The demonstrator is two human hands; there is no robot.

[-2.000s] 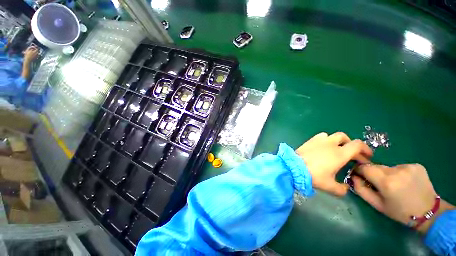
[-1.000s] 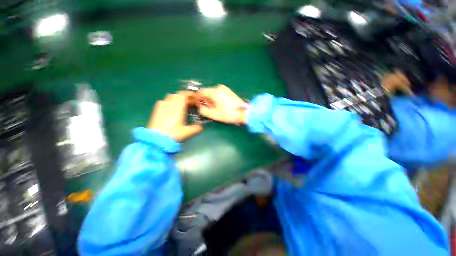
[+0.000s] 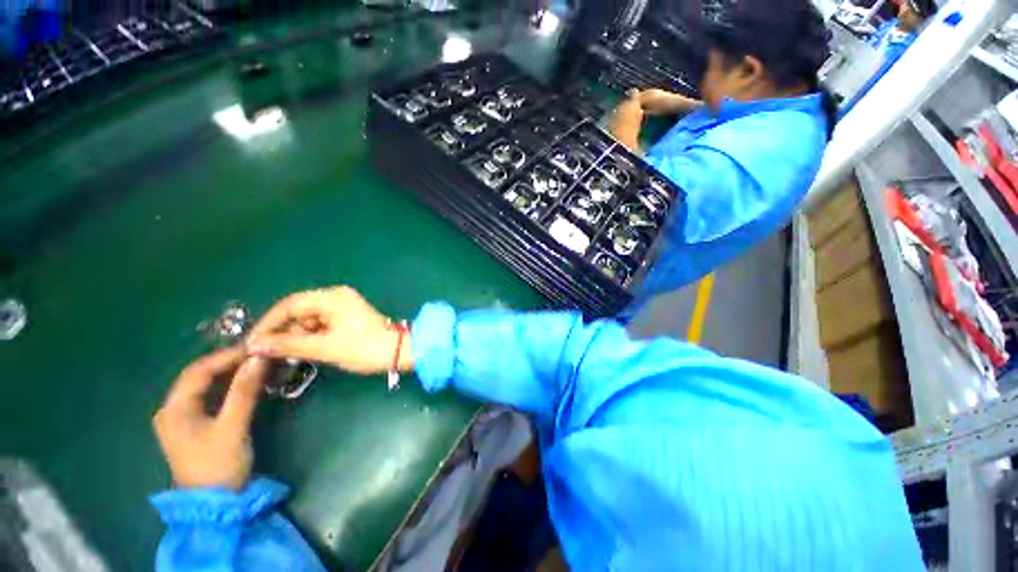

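My left hand and my right hand meet at the fingertips over the green mat. Any tiny piece between the fingertips is too small to make out. A watch housing with a shiny rim is just below my right hand, partly covered by it. I cannot tell whether it lies on the mat or is touched by the fingers. The loose pile of small metal pieces lies just beyond the fingertips.
A stack of black blister trays holds housings and one white square piece. A person in a blue smock sits beyond it. A pale piece and clear bag are at the left. Shelves stand right.
The view has swung right, from the left tray to the right stack and the neighbouring person. The housing was between my hands; now my fingertips meet above and left of it.
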